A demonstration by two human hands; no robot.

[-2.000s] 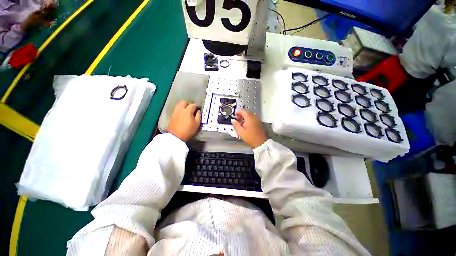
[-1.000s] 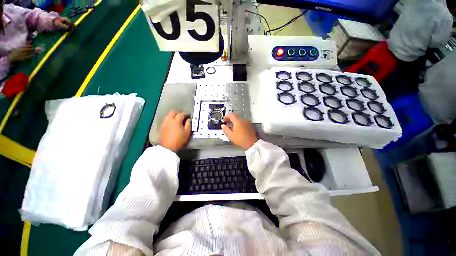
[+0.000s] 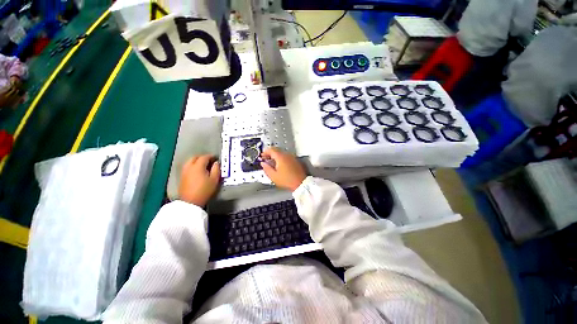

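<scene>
A small dark fixture (image 3: 251, 154) sits on the silver-grey plate with a grid of holes (image 3: 274, 130). A ring part appears to lie in its seat; its outline is small and blurred. My right hand (image 3: 282, 168) is at the right side of the fixture, thumb and finger at its edge; whether they grip the ring or the fixture is unclear. My left hand (image 3: 200, 180) rests on the plate's left part, fingers curled, with a small dark piece partly hidden at its fingertips.
A white foam tray (image 3: 335, 143) with rows of black rings lies right. A white wrapped stack (image 3: 69, 234) with one ring lies left on the green belt. Keyboard (image 3: 262, 226) and mouse (image 3: 379, 197) are in front. The "05" head (image 3: 183, 50) hangs above. A seated person (image 3: 544, 69) is at right.
The view has turned, so the scene sits further left and tilted. Both hands stay in the same places at the plate and fixture. The rings in both trays look unchanged.
</scene>
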